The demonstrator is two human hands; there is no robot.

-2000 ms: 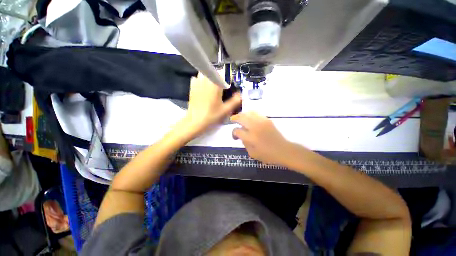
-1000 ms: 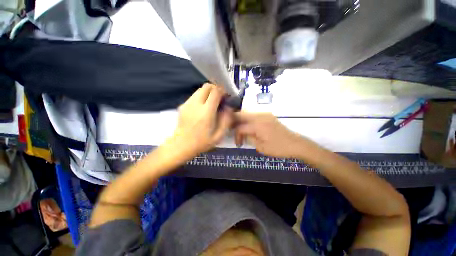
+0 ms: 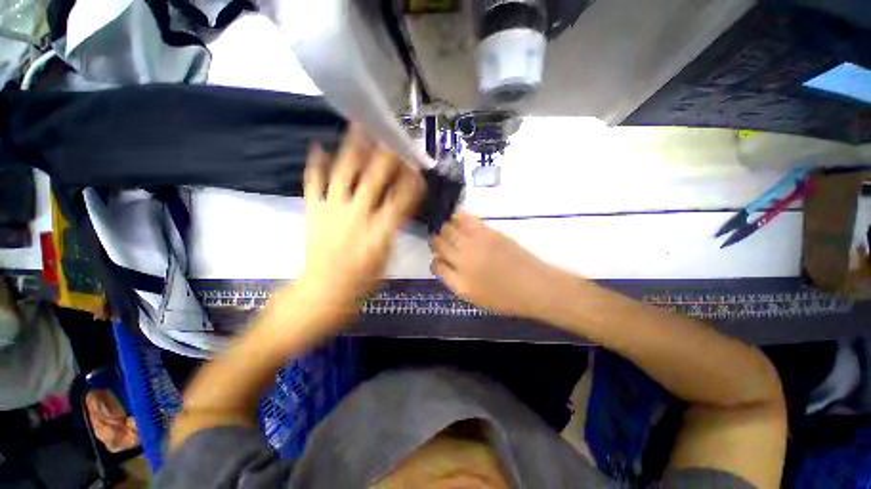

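Observation:
A long black strip (image 3: 191, 138) lies across the left of the table, its right end bunched just left of the presser foot (image 3: 486, 175). My left hand (image 3: 353, 210) is blurred, fingers spread over the black strip; whether it grips the cloth cannot be told. My right hand (image 3: 477, 263) pinches the strip's right end at its fingertips, below and left of the presser foot. The white-grey machine head (image 3: 592, 57) stands over the work.
Grey-white cloth with black bands (image 3: 134, 48) lies at the far left and hangs over the front edge. Snips (image 3: 764, 208) and a brown cardboard box (image 3: 829, 229) are at right. A blue basket (image 3: 148, 392) is below. A person's sleeve (image 3: 33, 349) shows at left.
My left hand has moved left, away from my right fingertips, and its fingers have spread. More of the black end now shows between the hands. My right hand has stayed nearly in place.

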